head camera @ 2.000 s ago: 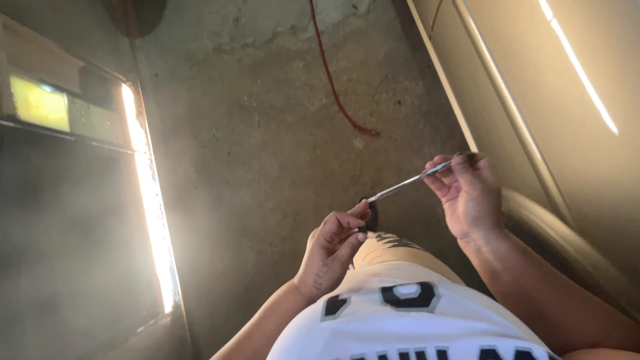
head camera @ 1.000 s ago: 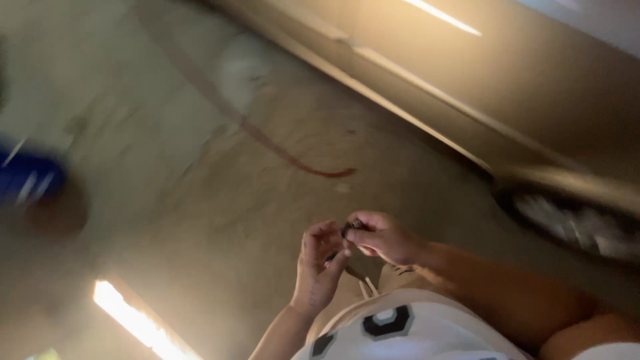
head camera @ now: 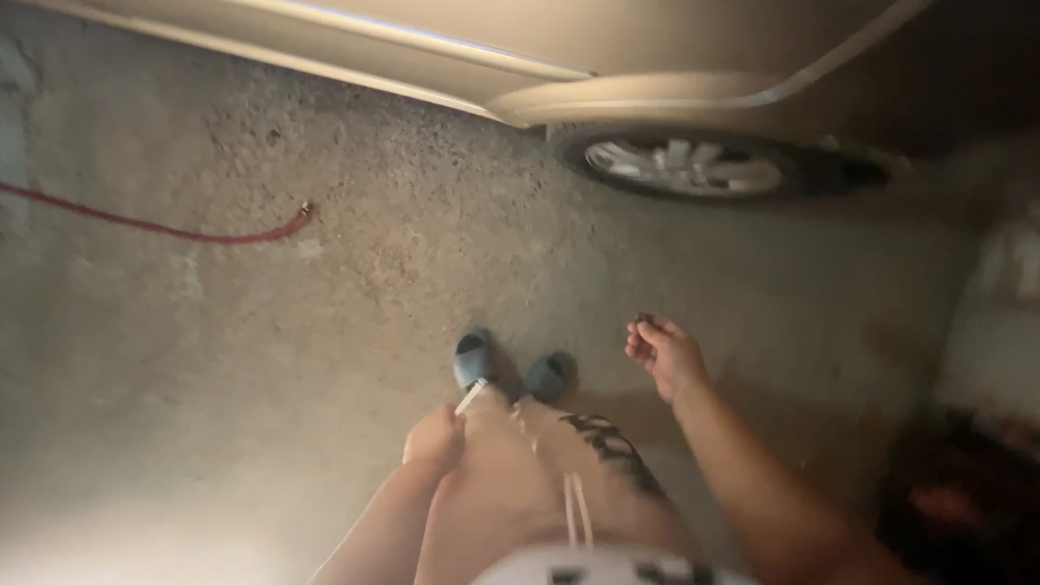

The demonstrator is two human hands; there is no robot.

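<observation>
My left hand is low at centre-left, beside my thigh, closed on a thin light-coloured rod-like tool whose end sticks out past the fingers. My right hand is held out to the right over the floor. Its thumb and fingertips pinch a small dark object, too blurred to name. My slip-on sandals show on the floor between the two hands.
A car's side runs across the top, with a wheel ahead of my right hand. A red hose with a brass-coloured end lies on the concrete floor. Dark, blurred things are at lower right.
My hands were together in front of me and are now apart, the right one farther out to the right. The view has turned, bringing the wheel and my feet into sight.
</observation>
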